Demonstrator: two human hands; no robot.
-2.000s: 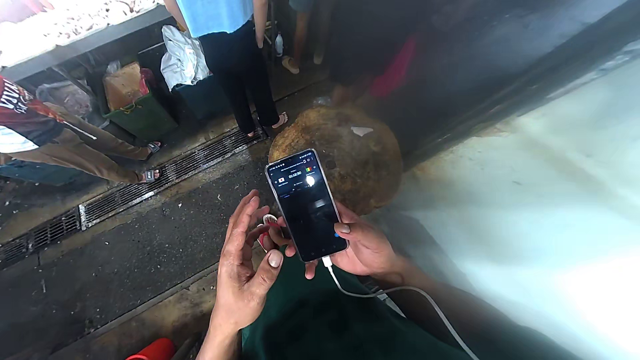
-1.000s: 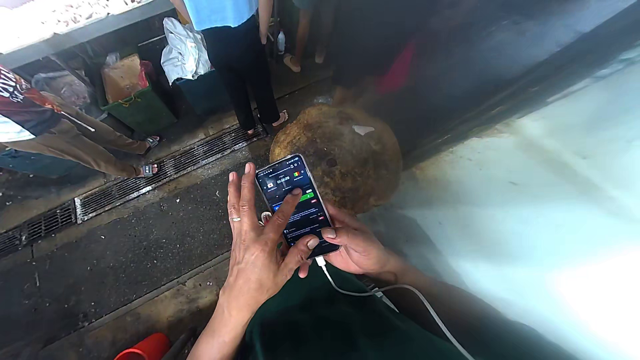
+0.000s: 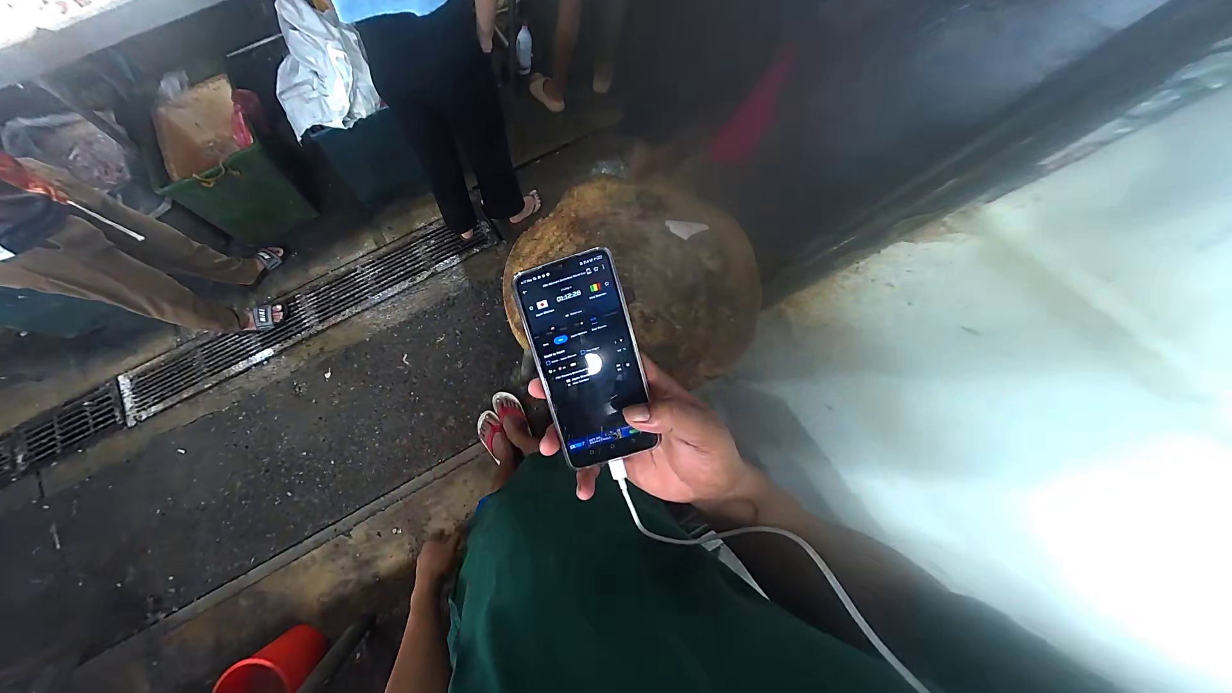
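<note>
My right hand (image 3: pixel 679 438) holds a smartphone (image 3: pixel 587 356) upright, its thumb over the lower right edge of the screen and fingertips showing at the left side. The screen is lit, with writing and a bright reflection on it. A white cable (image 3: pixel 760 529) is plugged into the phone's bottom edge and runs down to the right. My left hand (image 3: pixel 439 556) is low at the left edge of the green apron (image 3: pixel 568 597), away from the phone; its fingers are hidden or too dim to make out.
A large round brown block (image 3: pixel 683 298) stands beyond the phone. Two people stand near a metal floor grate (image 3: pixel 308 308), by a green bin (image 3: pixel 250 192) and a white bag (image 3: pixel 322 72). A red bucket (image 3: pixel 274 659) lies lower left; a pale surface (image 3: pixel 1011 385) spans the right.
My left hand, which was touching the phone screen a second ago, has moved down and away to the apron's side. The screen content differs. My right hand still holds the phone.
</note>
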